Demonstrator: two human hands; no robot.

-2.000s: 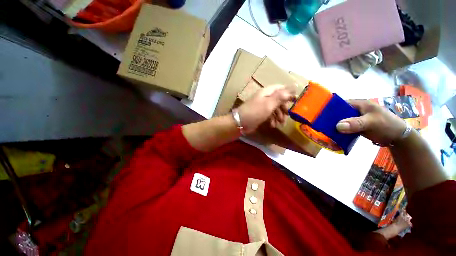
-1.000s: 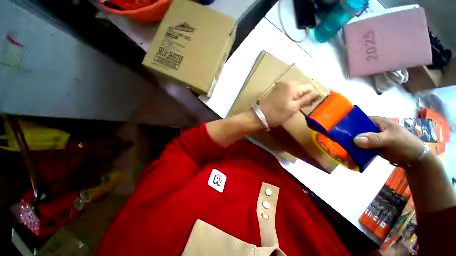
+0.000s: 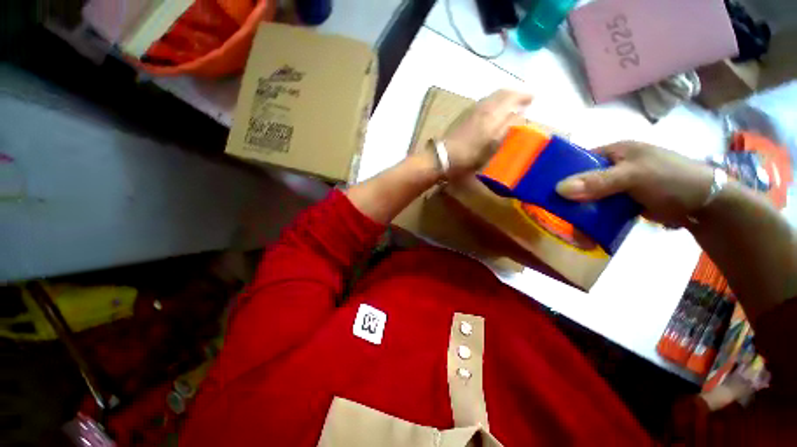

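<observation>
A small brown carton [image 3: 542,249] lies on the white-topped table in front of me, partly hidden by my hands and the tape gun. A flat carton blank [image 3: 437,109] shows under and behind it. My right hand [image 3: 642,188] grips the blue and orange tape gun [image 3: 568,179] over the carton's upper side. My left hand [image 3: 485,131] is on the carton's far left part, beside the tape gun's orange end, fingers stretched away from me and holding nothing that I can see. Whether tape is on the carton is hidden.
A printed carton [image 3: 301,105] stands at the left, beside an orange basket [image 3: 205,44]. A pink "2025" notebook [image 3: 651,44] and a teal bottle [image 3: 542,22] lie at the back. Orange-and-black packages [image 3: 699,319] lie at the right. Another hand [image 3: 738,384] shows at the lower right.
My left hand has moved onto the carton's far left part and its fingers reach farther forward. The tape gun has tilted and sits lower over the carton. The camera view has shifted.
</observation>
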